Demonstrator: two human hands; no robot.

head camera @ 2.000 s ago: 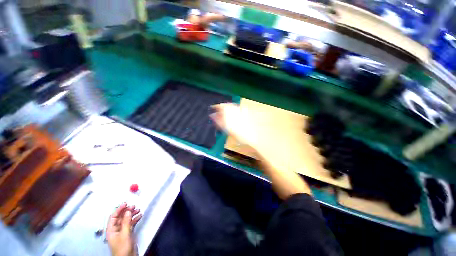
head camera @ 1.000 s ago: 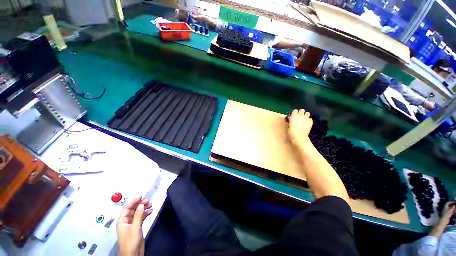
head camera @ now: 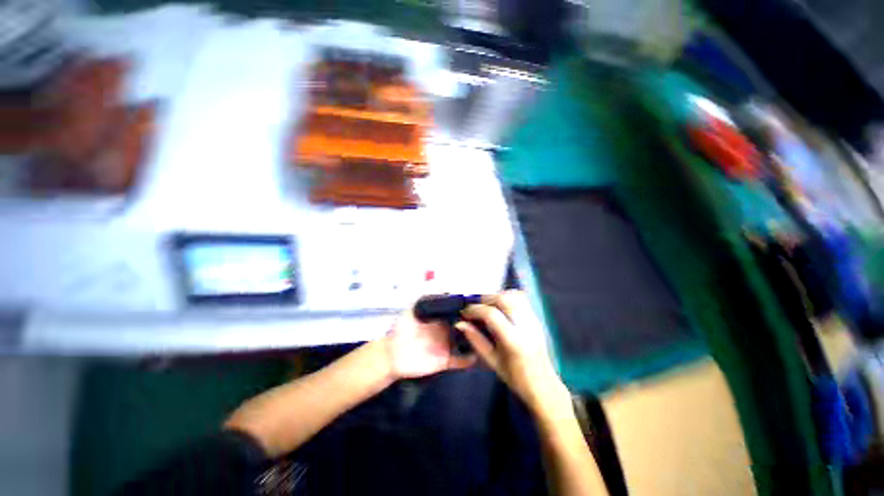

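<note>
The view is blurred. My left hand [head camera: 419,349] is palm up near the front edge of the white machine table, with a black plastic part [head camera: 441,308] on its fingers. My right hand [head camera: 504,339] meets it from the right, its fingers closed on black parts at the left palm. How many parts there are is hard to tell. The right orange fixture [head camera: 363,136] stands on the white table beyond my hands. The left orange fixture [head camera: 87,131] is at the far left.
A lit touchscreen [head camera: 238,268] sits in the white panel. A red emergency stop [head camera: 429,276] is just beyond my hands. The black tray [head camera: 606,271] lies on the green bench to the right, with a cardboard sheet [head camera: 678,436] nearer me. A red bin [head camera: 722,145] is across the bench.
The view has swung left to the machine. My right hand has left the loose parts pile and come to my left hand, which now has black plastic parts at its palm and fingers.
</note>
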